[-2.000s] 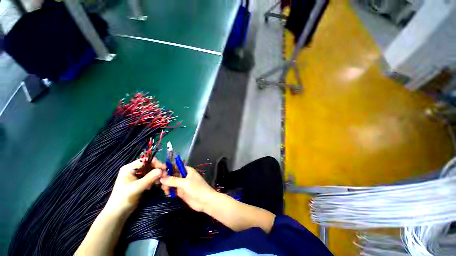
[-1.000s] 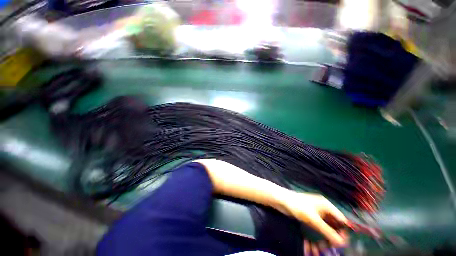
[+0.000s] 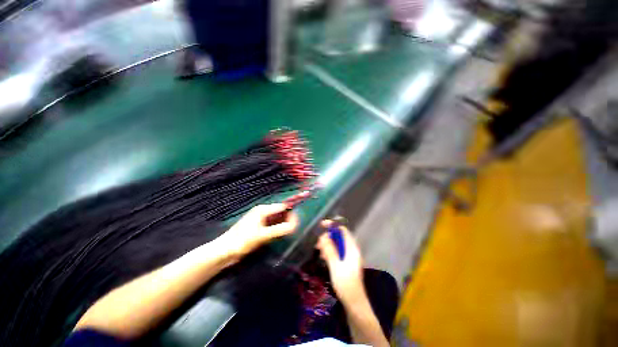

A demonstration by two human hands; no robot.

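Many thin black cables [image 3: 169, 196] lie in a thick bundle across the green bench. Their bright red wire ends [image 3: 293, 154] fan out near the bench's front edge. My left hand [image 3: 264, 227] is closed around a few cable ends, whose red tips stick out past my fingers beside the bundle. My right hand [image 3: 344, 261] holds blue-handled pliers [image 3: 337, 242] off the bench's edge, apart from my left hand. The plier jaws are blurred. More red-ended cables [image 3: 313, 298] show at my lap. The picture is blurred.
The green bench [image 3: 223, 112] reaches away ahead. A dark blue cloth [image 3: 229, 34] is by a post [image 3: 278, 41] at its far part. A blurred metal rack [image 3: 467, 177] with dark hanging things stands right of the bench, by the yellow floor [image 3: 501, 237].
The view has swung from the bench's left part back to the right. My right hand and the pliers now show clear of my left hand; two seconds ago the hands were together.
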